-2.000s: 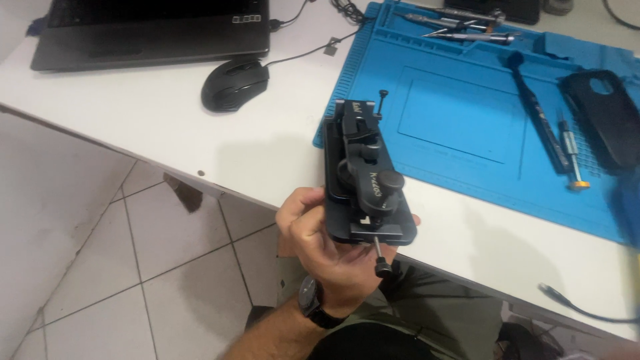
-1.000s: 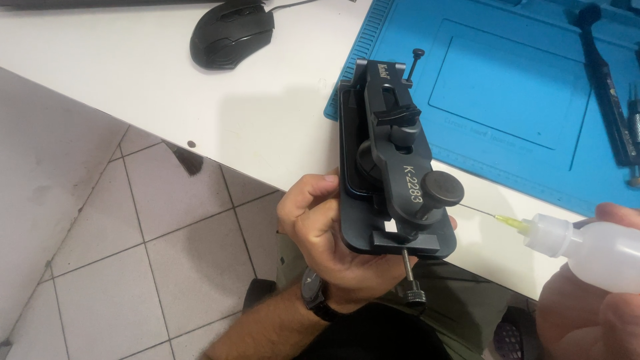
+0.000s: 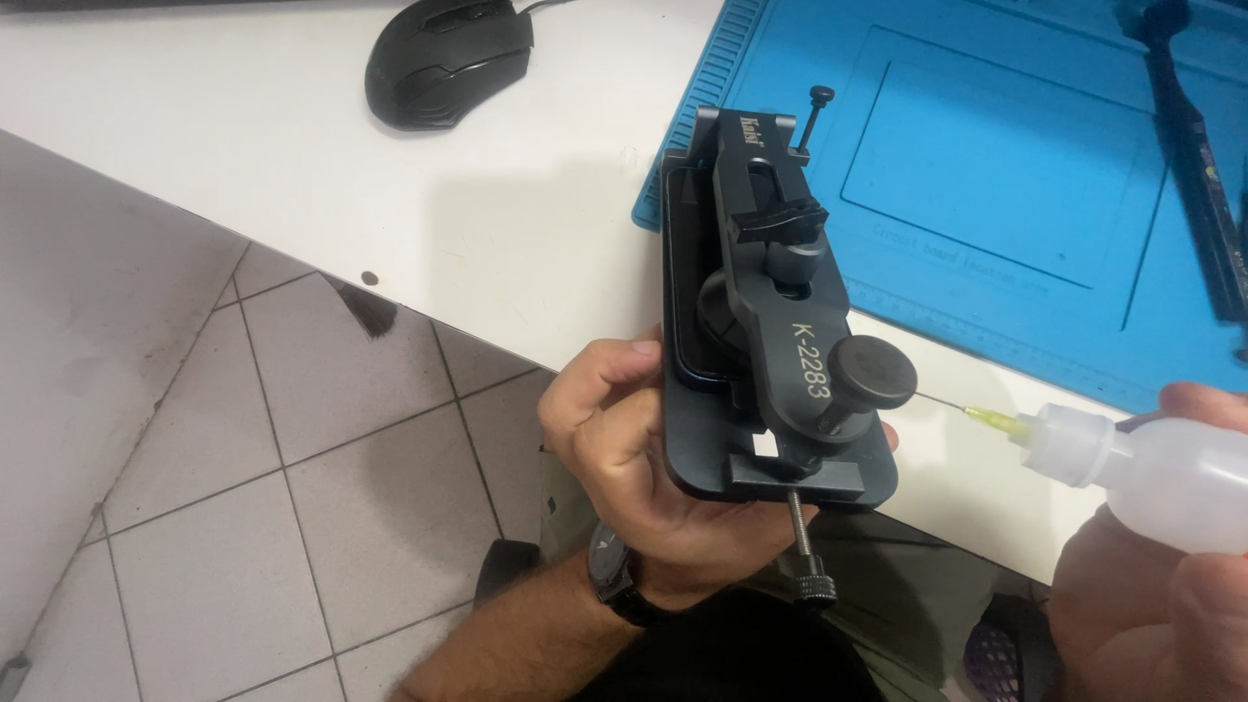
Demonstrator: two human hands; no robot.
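Note:
My left hand (image 3: pixel 643 458), with a watch on its wrist, holds a black Kaisi phone screen-separating fixture (image 3: pixel 795 322) from below, tilted over the table's front edge. A smartphone (image 3: pixel 694 292) lies clamped in it, partly hidden by the fixture's arm and round knob (image 3: pixel 873 372). At the right, my right hand (image 3: pixel 1121 595) grips a translucent squeeze bottle (image 3: pixel 1185 483). Its thin needle, set in a yellow-green hub (image 3: pixel 996 423), points left, and the visible end is beside the knob; whether it touches anything cannot be told.
A blue silicone repair mat (image 3: pixel 975 185) covers the back right of the white table (image 3: pixel 556 263), with a black brush (image 3: pixel 1194 166) on it. A black computer mouse (image 3: pixel 448 63) sits at the back left. Beyond the table's slanting edge is a tiled floor (image 3: pixel 390 448).
My right hand, out of view two seconds ago, has come in from the right with the bottle. My left hand still holds the fixture. The view has moved closer.

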